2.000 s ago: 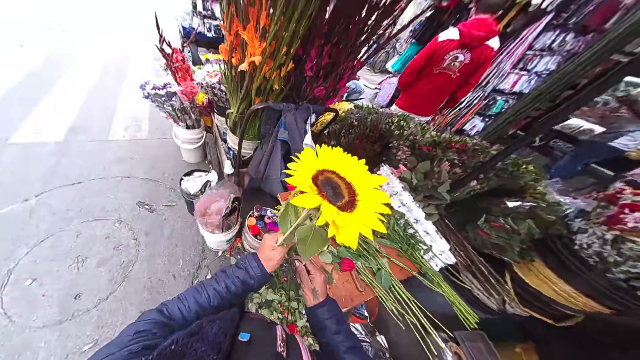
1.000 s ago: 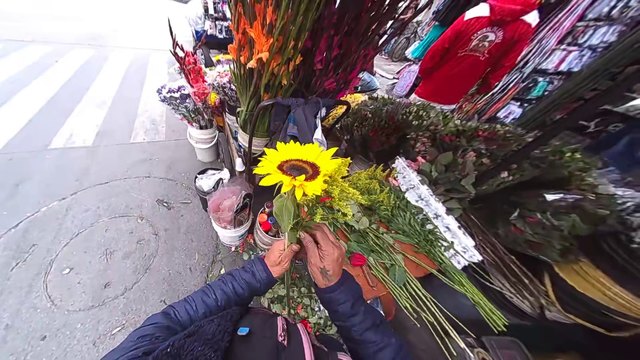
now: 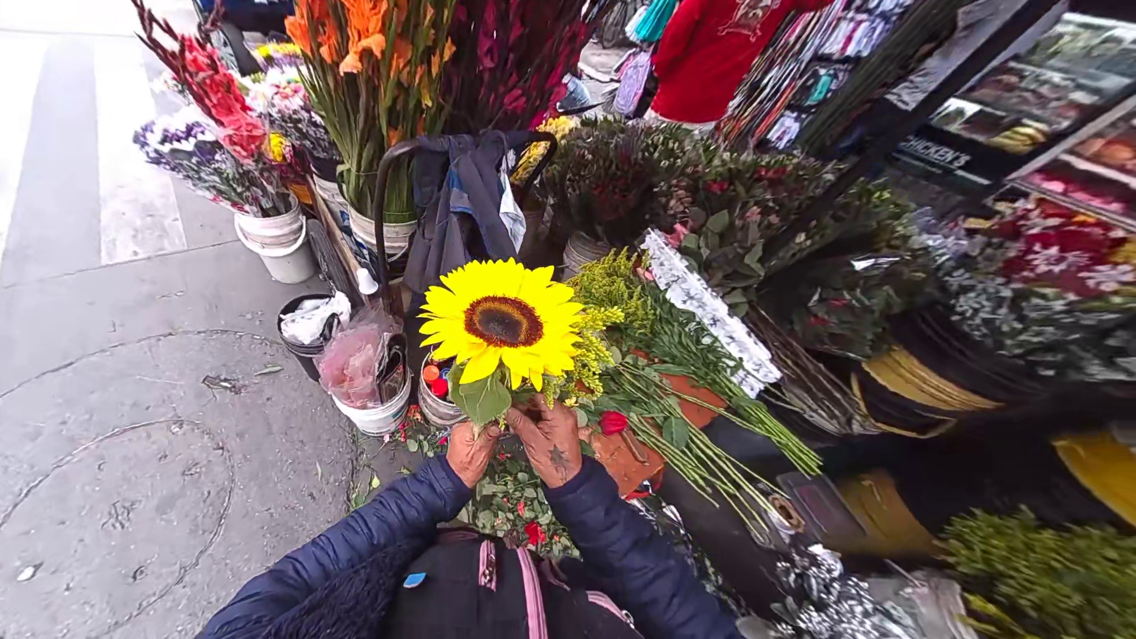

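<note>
A large yellow sunflower (image 3: 503, 321) with a dark brown centre stands upright in front of me, a green leaf (image 3: 482, 398) hanging below its head. My left hand (image 3: 472, 453) is closed around its stem just under that leaf. Close beside it, my right hand (image 3: 548, 438) has its fingers at the same stem, behind and below the bloom; what its fingertips hold is partly hidden. Yellow goldenrod-like sprays (image 3: 593, 346) show right behind the sunflower. Long green cut stems (image 3: 701, 444) lie to the right, near a single red rose (image 3: 612, 422).
White buckets of flowers (image 3: 282, 240) and a bucket with pink wrapping (image 3: 380, 410) stand at left. A jacket (image 3: 461, 204) hangs on a dark metal handle. Rose bunches (image 3: 754, 213) fill the right. Leaves and red petals (image 3: 524, 506) lie below my hands. A person in red (image 3: 710, 53) is farther back.
The sunflower has gone from tilted, held toward its lower stem, to upright with both hands close under its head. My right hand has come up to the stem. The view has shifted.
</note>
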